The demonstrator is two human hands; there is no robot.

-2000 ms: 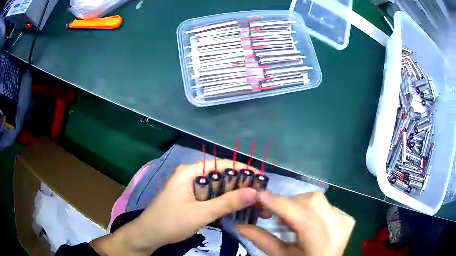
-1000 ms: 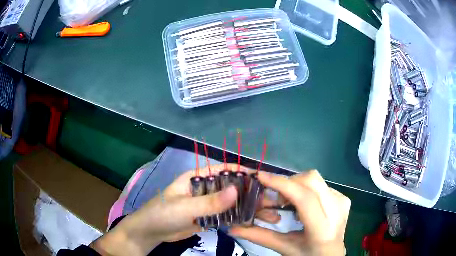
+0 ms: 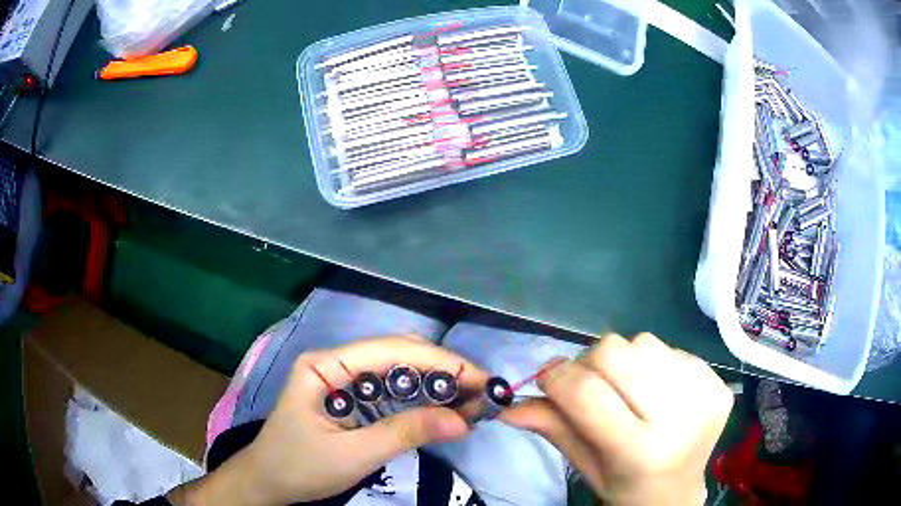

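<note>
My left hand (image 3: 370,430) holds several silver cylinders (image 3: 403,383) side by side above my lap, their dark round ends with pale centres facing up. Thin red lead wires stick out from some of them. Another cylinder (image 3: 497,391) stands a little apart at the right of the row. My right hand (image 3: 632,415) pinches the red wire of that cylinder between thumb and fingers. The lower parts of the cylinders are hidden by my fingers.
A clear packing box (image 3: 321,158) of cylinders in rows lies on the green bench (image 3: 227,188). A clear lid (image 3: 598,35) lies beyond it. A whitish tub (image 3: 716,237) of jumbled cylinders stands right. An orange-handled cutter (image 3: 148,64) lies left, and an open carton (image 3: 119,366) sits below.
The cylinders have tilted so that their ends face me. The rightmost one has separated from the row, and my right hand has moved to its wire. The bench items have shifted left in view.
</note>
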